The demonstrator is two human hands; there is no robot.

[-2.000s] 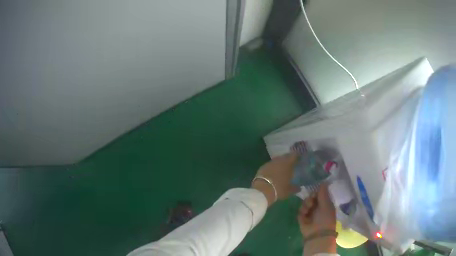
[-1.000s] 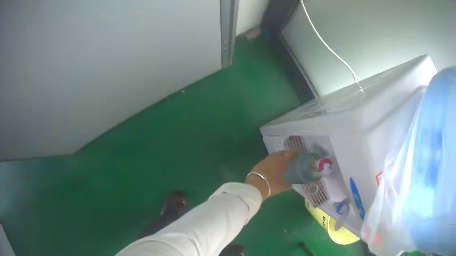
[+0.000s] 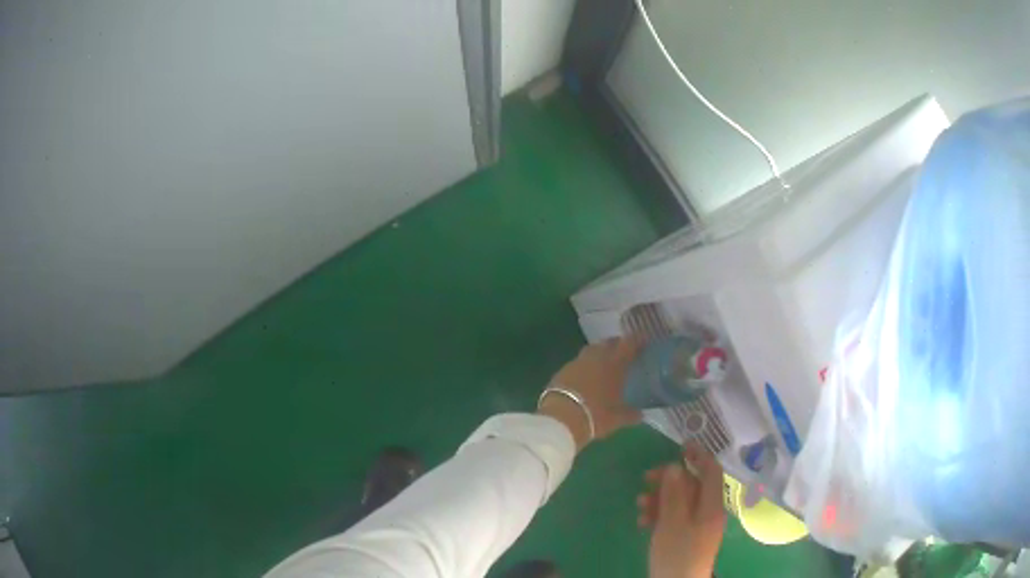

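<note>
My left hand (image 3: 599, 390), with a bracelet at the wrist, is closed around a translucent blue-green bottle or cup (image 3: 661, 373). It holds this at the front recess of the white water dispenser (image 3: 779, 271), under the red-marked tap (image 3: 709, 364). The bottle's far end is hidden by the tap. My right hand (image 3: 683, 514) is lower right, below the dispenser's slotted drip tray (image 3: 709, 429). Its fingers are loosely bent and apart, with nothing visible in them. A blue-marked tap (image 3: 759, 456) is beside the red one.
A large blue water jug (image 3: 971, 327) in clear plastic is on the dispenser at the right. A yellow bin (image 3: 770, 519) stands below it. A pale panel (image 3: 226, 169) is at the left above the green floor (image 3: 452, 294). A white cable (image 3: 712, 107) hangs behind. A dark shoe (image 3: 392, 474) shows.
My left hand stays around the bottle at the dispenser. My right hand was near the bottle, went out of sight, and is now back, lower and apart from it. The view has shifted slightly.
</note>
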